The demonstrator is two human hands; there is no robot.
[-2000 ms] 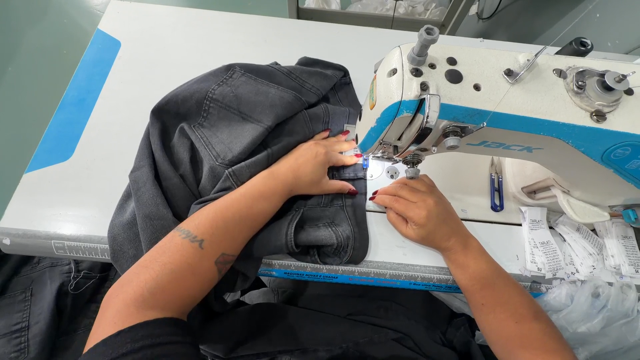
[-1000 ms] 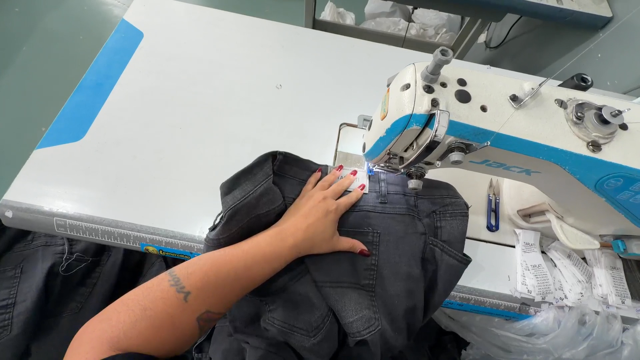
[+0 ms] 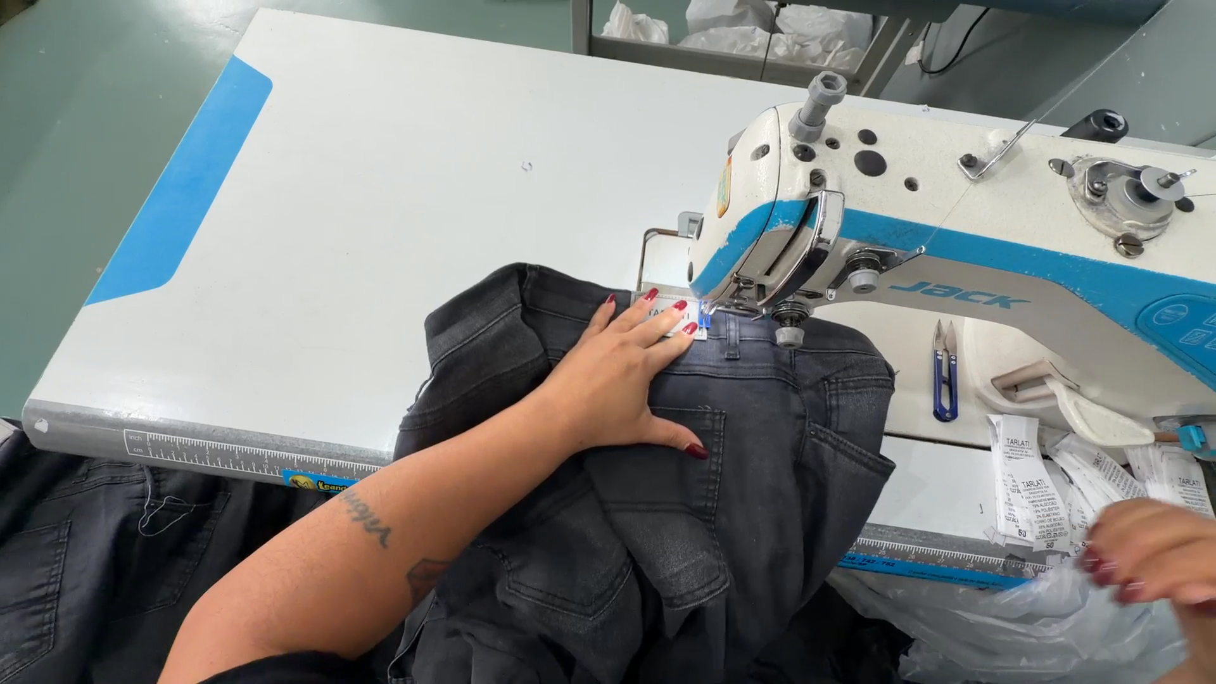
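Dark grey jeans lie bunched at the front of a white Jack sewing machine, their waistband under the needle area. My left hand rests flat on the waistband with fingers spread, its fingertips on a white label beside the presser foot. Whether the needle is down cannot be seen. At the lower right, my right hand is blurred, fingers curled, near the stacks of printed white fabric labels; whether it holds anything cannot be told.
Blue-handled thread snips lie on the machine bed. A ruler strip runs along the front edge of the white table. More dark jeans hang at the left, and clear plastic lies below the labels.
The jeans were bunched further left two seconds ago; now they spread beneath the machine head. My right hand, beside the needle then and out of view one second ago, is at the lower right.
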